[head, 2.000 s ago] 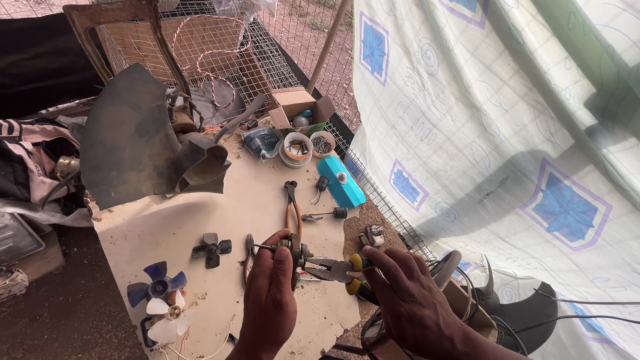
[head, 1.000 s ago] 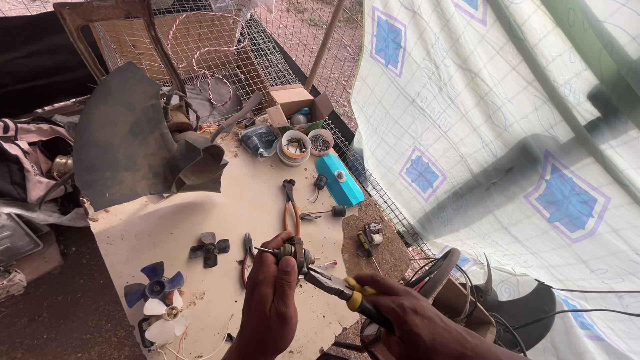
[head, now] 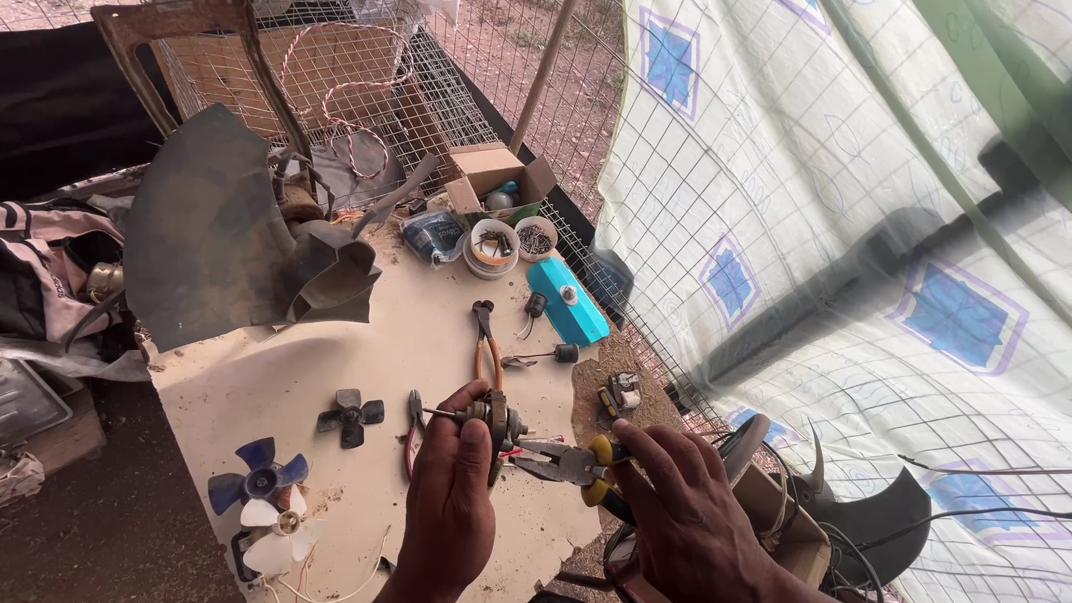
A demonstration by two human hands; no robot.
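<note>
My left hand is closed around a small electric motor, its thin metal shaft pointing left. In my right hand are combination pliers with yellow and black handles. Their jaws are parted beside the motor's lower right side; whether they touch it is unclear. End-cutting pincers with orange handles lie just beyond the motor. Red-handled cutting pliers lie left of my left hand, partly hidden by it. A small black four-blade fan rests further left.
Blue fan blades and white fan blades lie at the lower left. A large dark fan blade stands behind. Tubs of screws, a turquoise case and an open cardboard box line the back. A wire mesh borders the right.
The pliers' jaws, closer together a second ago, are now spread apart, and the handles in my right hand are wider apart. My left hand still holds the motor.
</note>
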